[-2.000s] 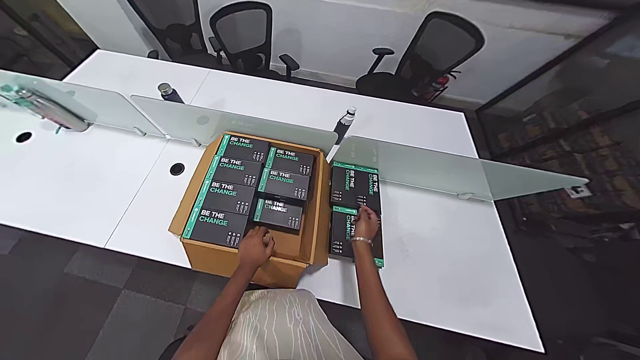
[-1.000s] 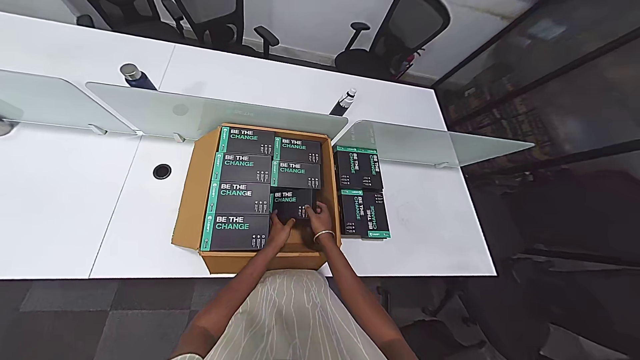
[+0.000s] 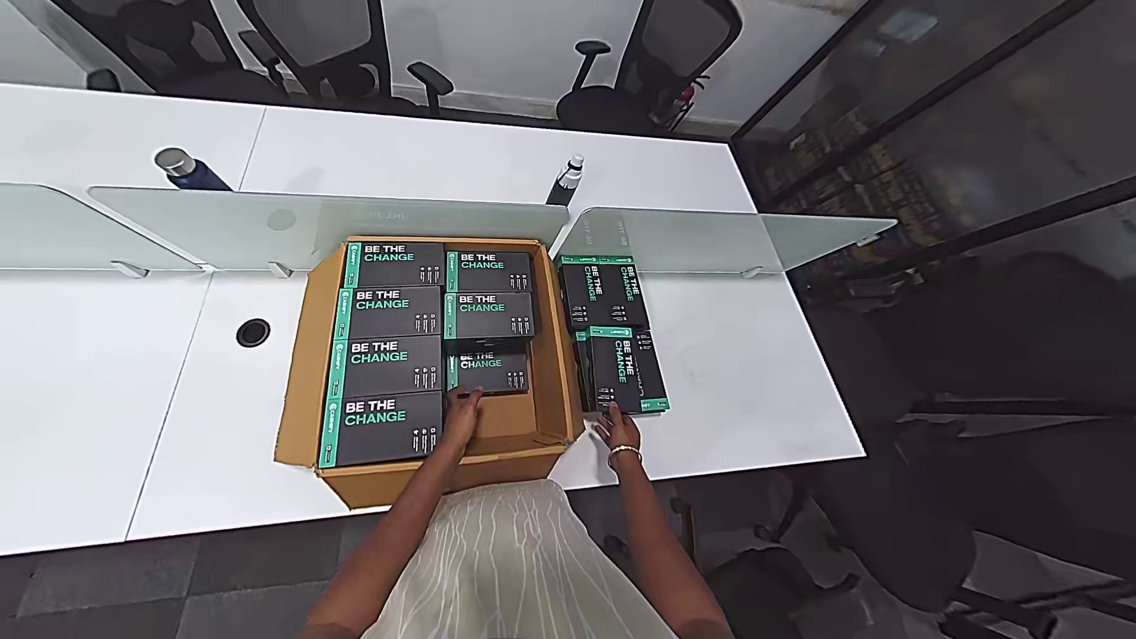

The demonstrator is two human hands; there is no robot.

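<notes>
An open cardboard carton (image 3: 355,488) holds black-and-green boxes in two columns. The left column (image 3: 390,364) is fully lined, and bare cardboard shows at the near end of the right one. My left hand (image 3: 463,417) reaches into the carton, its fingers at the near edge of a lower-lying box (image 3: 488,371); whether they grip it is unclear. To the carton's right, similar boxes stand in stacks on the table. My right hand (image 3: 619,430), with a bracelet at the wrist, has its fingers at the near end of a top box (image 3: 614,368) on the nearer stack, which lies askew over others.
Frosted glass dividers (image 3: 444,222) cross the white table (image 3: 737,382) behind the carton. Beyond them stand a dark bottle with a silver cap (image 3: 191,169) and a second bottle (image 3: 564,182). A round cable grommet (image 3: 253,333) lies left of the carton. Mesh chairs (image 3: 674,53) are at the far side.
My right hand has moved from inside the carton, where both hands were on a box a second ago, to the nearer stack on the right. My left hand remains in the carton.
</notes>
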